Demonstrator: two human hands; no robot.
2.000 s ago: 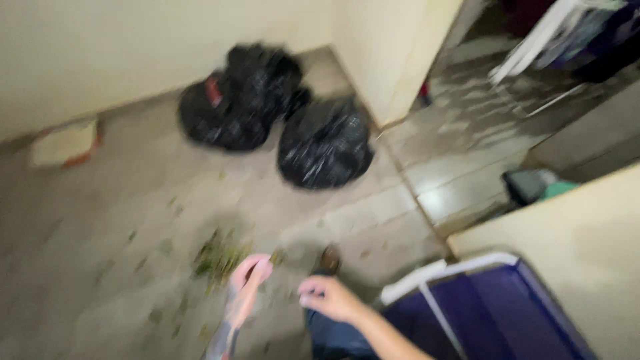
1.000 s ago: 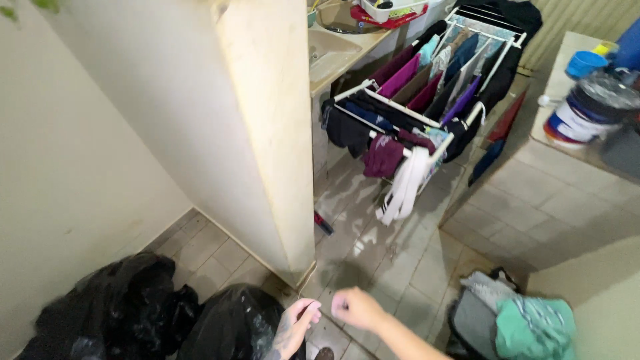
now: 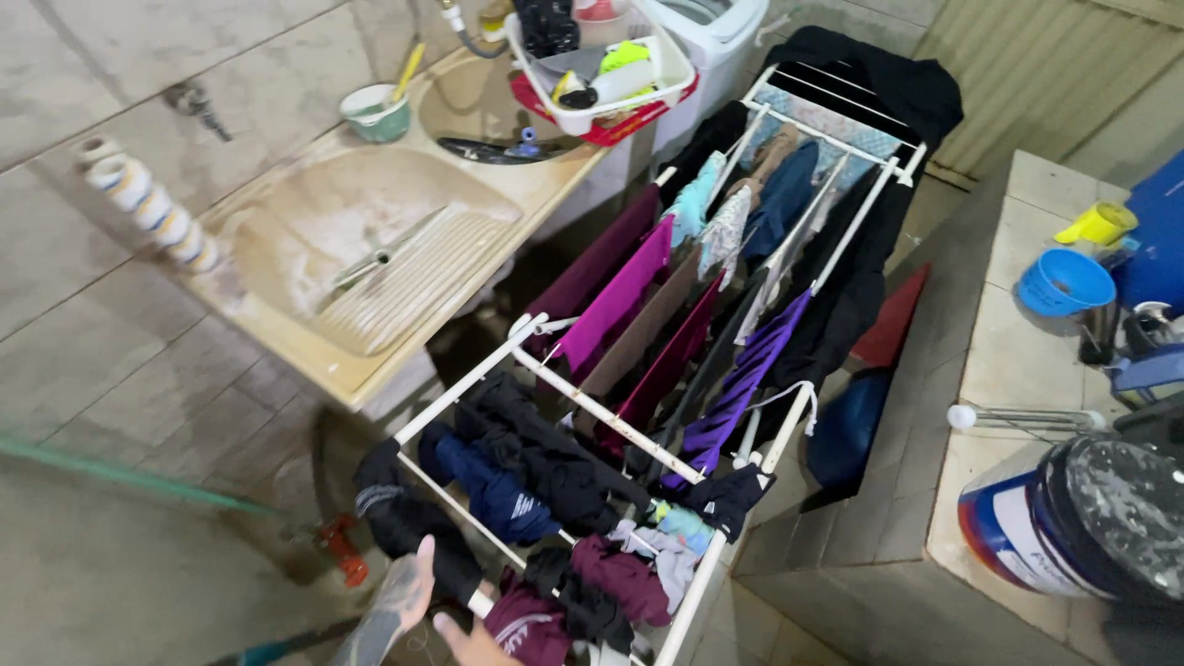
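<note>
A white folding clothes rack (image 3: 610, 412) stretches from the bottom centre to the top right, hung with clothes. My left hand (image 3: 412, 587), on a tattooed forearm, is beside a black garment (image 3: 416, 527) at the rack's near left corner; whether it touches the cloth cannot be told. My right hand (image 3: 474, 645) is cut off by the bottom edge, near a maroon garment with lettering (image 3: 527, 629). Neither hand shows anything held. A purple garment (image 3: 745, 379) and a magenta cloth (image 3: 618, 296) hang farther along the rack.
To the left stands a laundry sink (image 3: 370, 250), with a white basin of items (image 3: 601, 88) at its far end. A tiled counter (image 3: 994, 370) on the right bears a blue bowl (image 3: 1066, 282) and a paint bucket (image 3: 1064, 523). A red valve (image 3: 342, 550) sits low at left.
The view has swung from the black bags and the wall edge to the rack and sink. My hands now appear beside the near end of the rack.
</note>
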